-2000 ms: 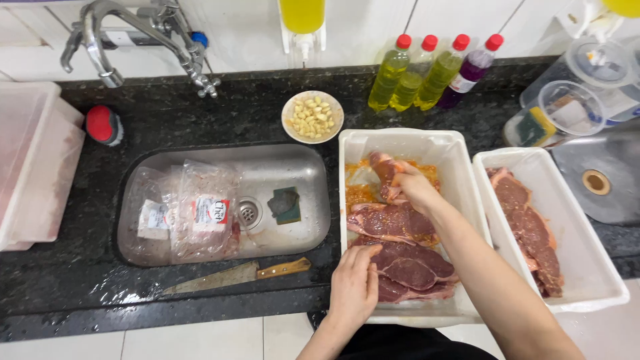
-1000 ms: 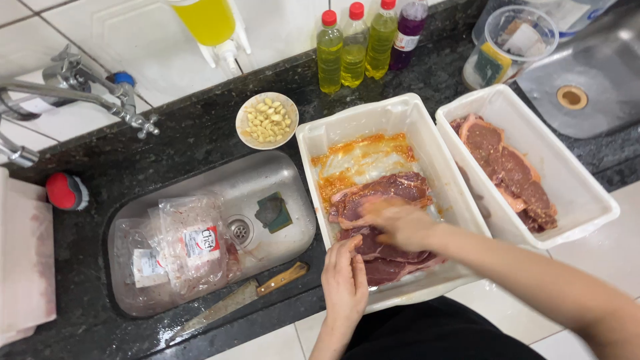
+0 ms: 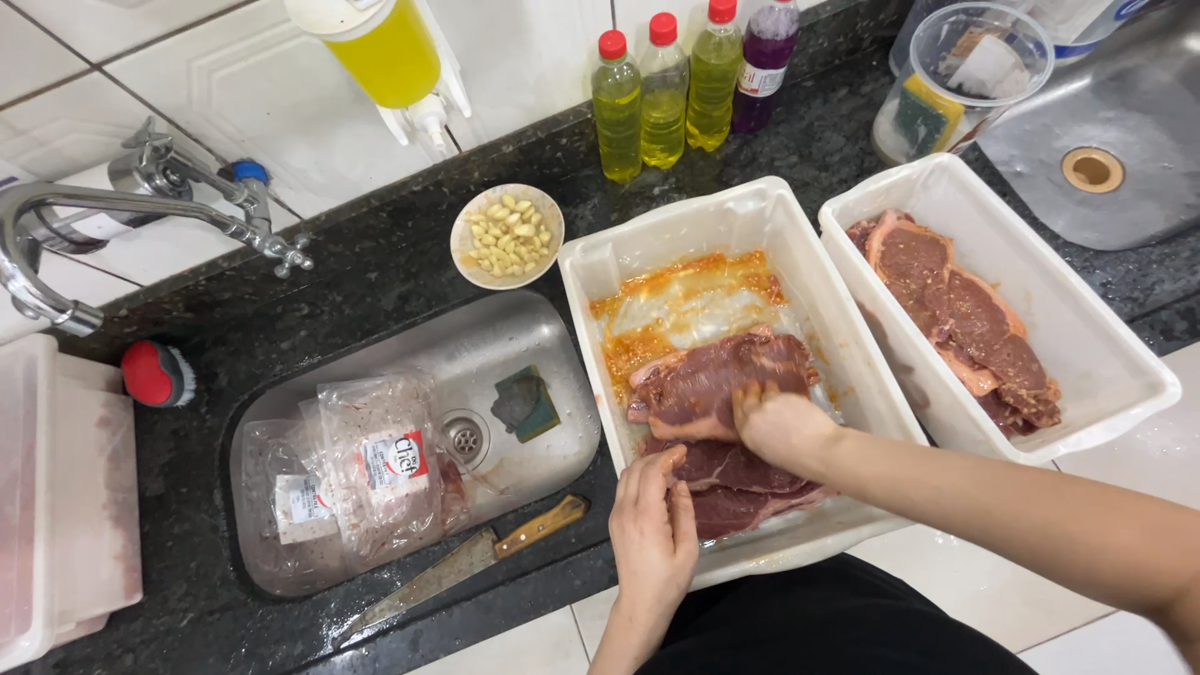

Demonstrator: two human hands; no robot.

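A white plastic tub (image 3: pixel 872 375) holds raw beef slices, with orange seasoning smeared over its far floor. My right hand (image 3: pixel 783 431) presses its fingertips on the upper meat slice (image 3: pixel 717 375); it does not visibly grip it. Below and left of it, my left hand (image 3: pixel 653 516) rests at the tub's near left edge, fingers slightly apart, beside the lower meat slices (image 3: pixel 741 502). A second white tub (image 3: pixel 1106 375) stands to the right with seasoned meat slices (image 3: pixel 966 319) in it. A bowl of peeled garlic cloves (image 3: pixel 509 234) sits behind the first tub's left corner.
Plastic meat packaging (image 3: pixel 380 469) and a scouring pad (image 3: pixel 527 403) lie in the sink (image 3: pixel 412 337). A wooden-handled knife (image 3: pixel 469 562) lies at the counter's front edge. Bottles (image 3: pixel 664 103) stand behind; a scrub brush (image 3: pixel 155 373), lidded bin (image 3: pixel 94 497) and faucet (image 3: pixel 122 202) are left.
Two seconds ago my right hand held a meat piece at the tub's far end; now it lies on the meat nearer me, and the far floor is uncovered. The view has shifted and tilted.
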